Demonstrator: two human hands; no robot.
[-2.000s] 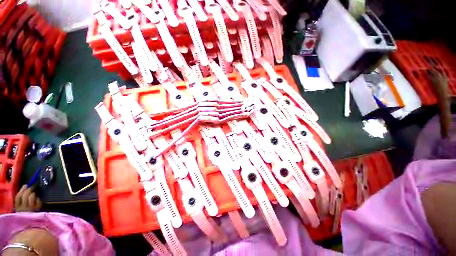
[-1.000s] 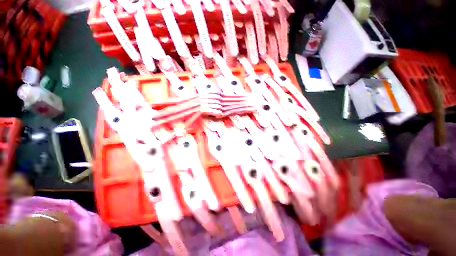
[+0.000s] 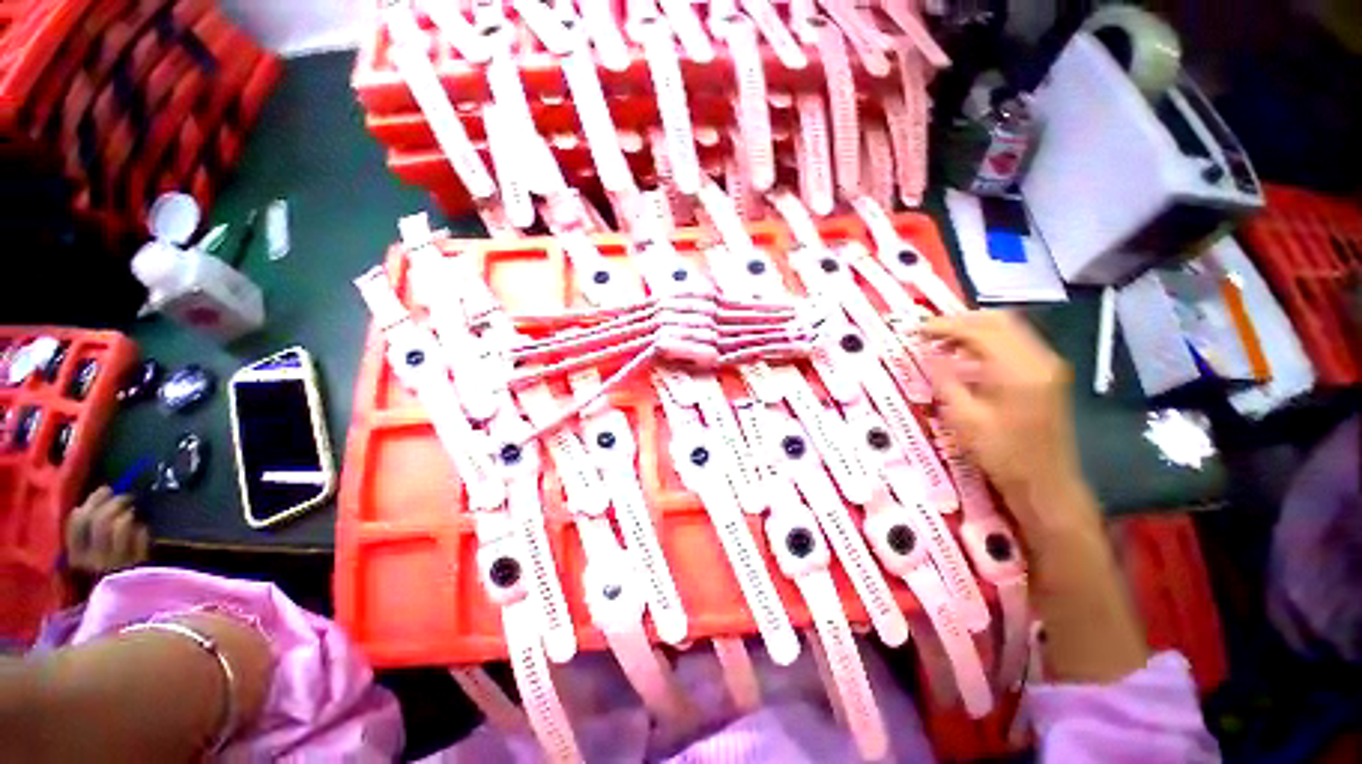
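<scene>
Pale pink smartwatches with perforated straps [image 3: 799, 542] lie overlapping, backs up, on an orange-red compartment tray [image 3: 403, 523]. A fanned bundle of watches or straps [image 3: 687, 326] lies crosswise on them. My right hand [image 3: 1004, 388] is over the tray's upper right part, with curled fingers at the straps; whether it grips one cannot be told. My left forearm with a bangle runs off the lower left edge; its hand is out of the picture.
Stacked trays with pink watches [image 3: 598, 112] stand behind. At left are a smartphone [image 3: 281, 436], white bottle [image 3: 202, 287], small tray [image 3: 67, 391] and another hand [image 3: 105, 533], seemingly a neighbour's. At right are a tape dispenser [image 3: 1113, 164], open box [image 3: 1217, 329] and crumpled film [image 3: 1180, 437].
My right hand has come in from the right over the tray's upper right watches. The whole view has shifted, so the bench things sit further right. The bundle lies as before.
</scene>
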